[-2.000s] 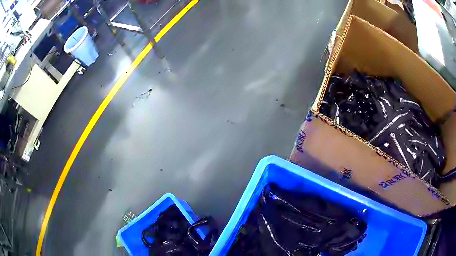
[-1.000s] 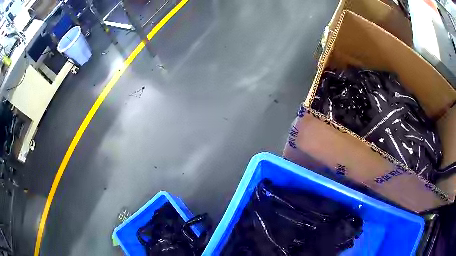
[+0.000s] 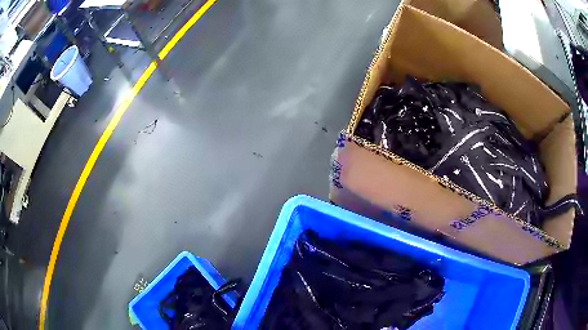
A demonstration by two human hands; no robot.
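A large blue plastic tote (image 3: 403, 225) stands at the bottom centre-right. Black sewn pieces (image 3: 361, 277) lie in a tangled heap in it, and its right part shows bare blue. A small blue tote (image 3: 151, 293) at its left also holds black pieces (image 3: 193, 300). A brown open carton (image 3: 412, 193) stands behind the large tote, with a heap of black pieces with white lines (image 3: 477, 145) in it. One black strap hangs over the carton's right edge. Neither of my hands can be made out in the picture.
Grey floor (image 3: 245, 129) lies ahead, with a curved yellow line (image 3: 97, 155) on the left. A pale bin (image 3: 72, 72) and a cream table (image 3: 29, 129) stand at the upper left. A white worktable (image 3: 525, 38) is at the upper right.
The view has shifted, so the totes and carton sit further left in the picture and more of the carton's right side shows. The heaps look much the same.
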